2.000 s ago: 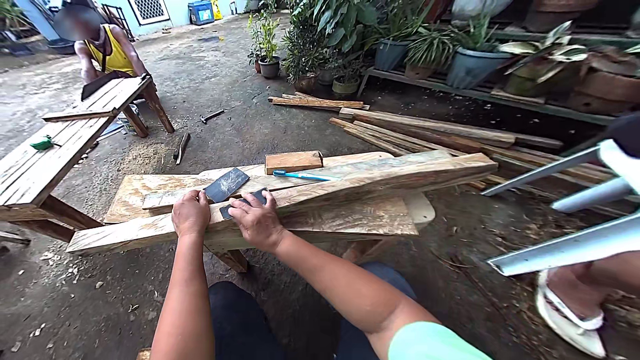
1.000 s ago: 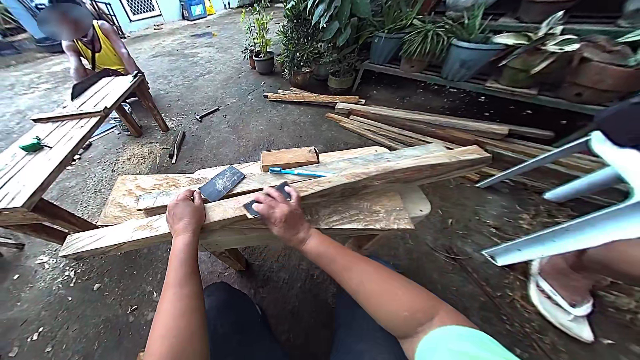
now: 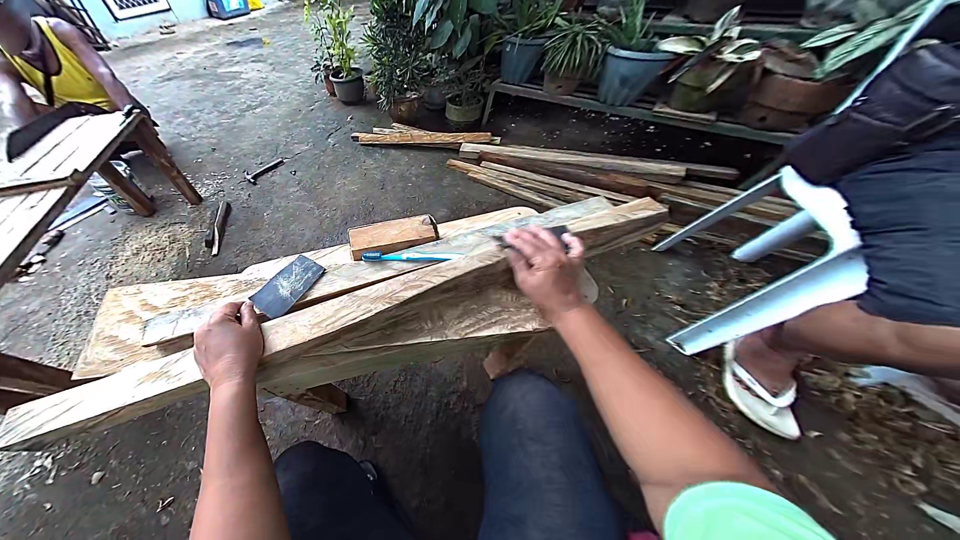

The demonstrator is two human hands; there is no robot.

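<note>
A long wooden beam [image 3: 420, 289] lies slantwise over boards on a low wooden bench [image 3: 120, 322]. My left hand [image 3: 229, 343] grips the beam toward its left part. Beside those fingers lies a dark sheet of sandpaper [image 3: 287, 286], dusty on top. My right hand [image 3: 546, 268] presses a small dark piece, seemingly sandpaper [image 3: 556, 234], on the beam toward its right end; the fingers partly hide it. Behind the beam, a blue toothbrush [image 3: 409, 256] rests in front of a short wooden block [image 3: 392, 236].
A hammer [image 3: 264, 171] and a wooden-handled tool [image 3: 217, 227] lie on the ground. Timber strips [image 3: 570, 161] are piled behind the bench. Someone in yellow [image 3: 71, 64] sits by a slatted table [image 3: 45, 161]. A white plastic chair [image 3: 780, 300] and another person's leg are at right.
My right hand has slid along the beam to the right with the dark piece, away from my left hand. My left hand stays on the beam.
</note>
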